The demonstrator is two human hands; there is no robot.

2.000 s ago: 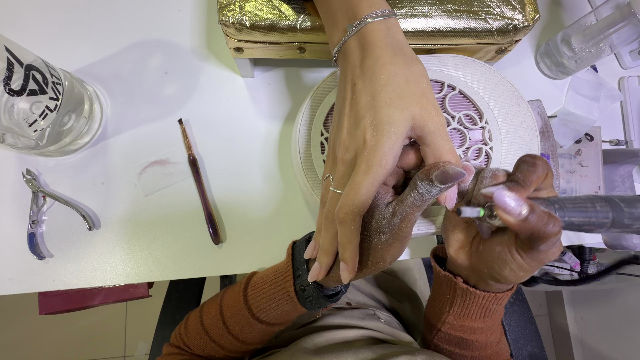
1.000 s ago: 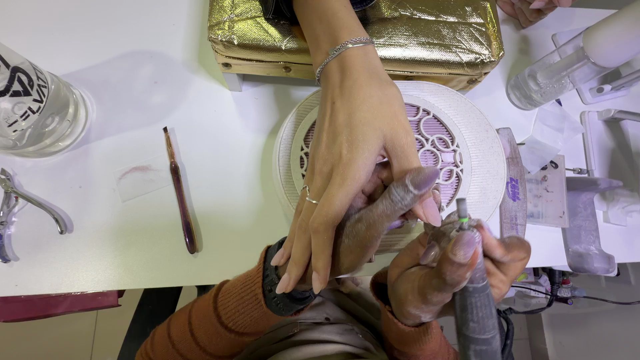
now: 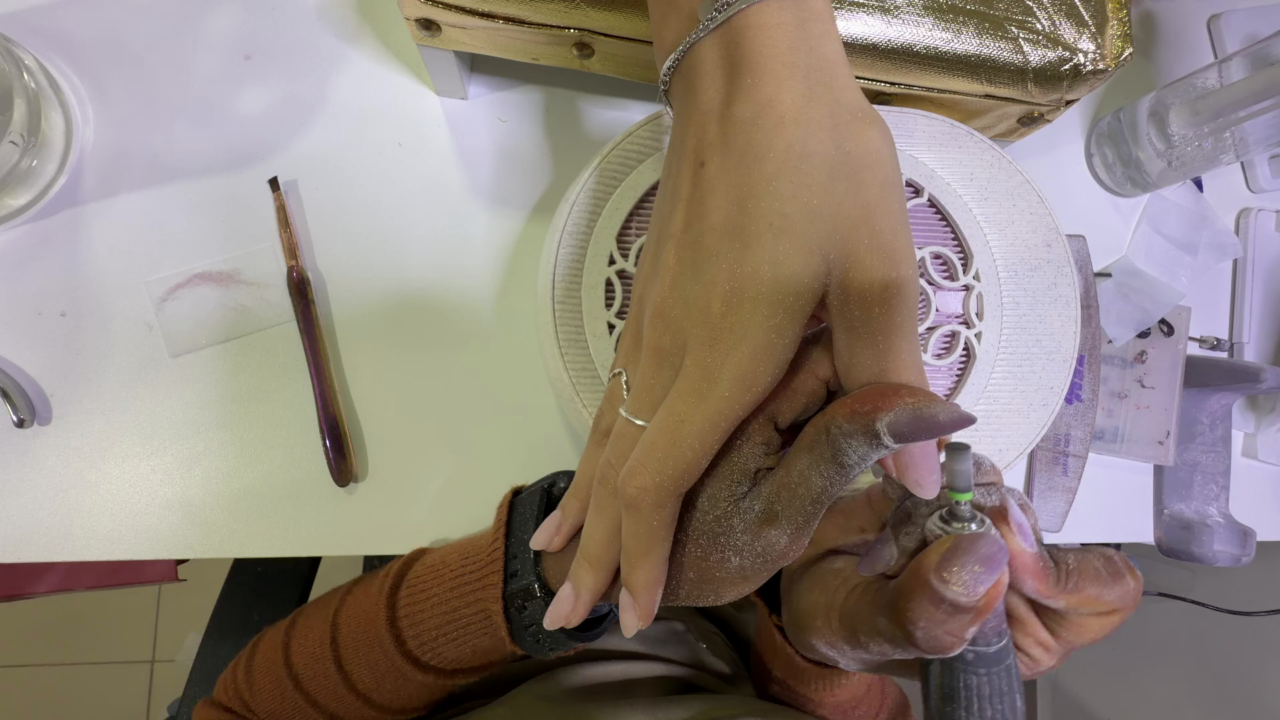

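My left hand [image 3: 760, 500], dusted with white powder, holds another person's hand [image 3: 740, 260] from below, around its thumb side; part of my grip is hidden under it. That hand wears a silver bracelet and rings, and its fingers lie over my wrist beside a black watch [image 3: 545, 560]. In my right hand [image 3: 950, 590] is an electric nail drill [image 3: 970, 660], pointing up, its grey cylindrical bit [image 3: 958, 465] with a green band close beside the person's thumbnail [image 3: 917, 468]. Whether the bit touches the nail, I cannot tell.
Beneath the hands is a round white dust collector [image 3: 1010, 250]. A gold cushion [image 3: 960, 50] stands behind. At left lie a brush [image 3: 315, 370], a clear sheet [image 3: 215, 310] and part of a metal tool [image 3: 15, 395]. A nail file [image 3: 1065, 400] and a clear container [image 3: 1150, 140] are at right.
The drill has swung from pointing left, two seconds ago, to pointing up, with my right hand turning around it. My left hand keeps its hold on the person's hand. The view has shifted closer.
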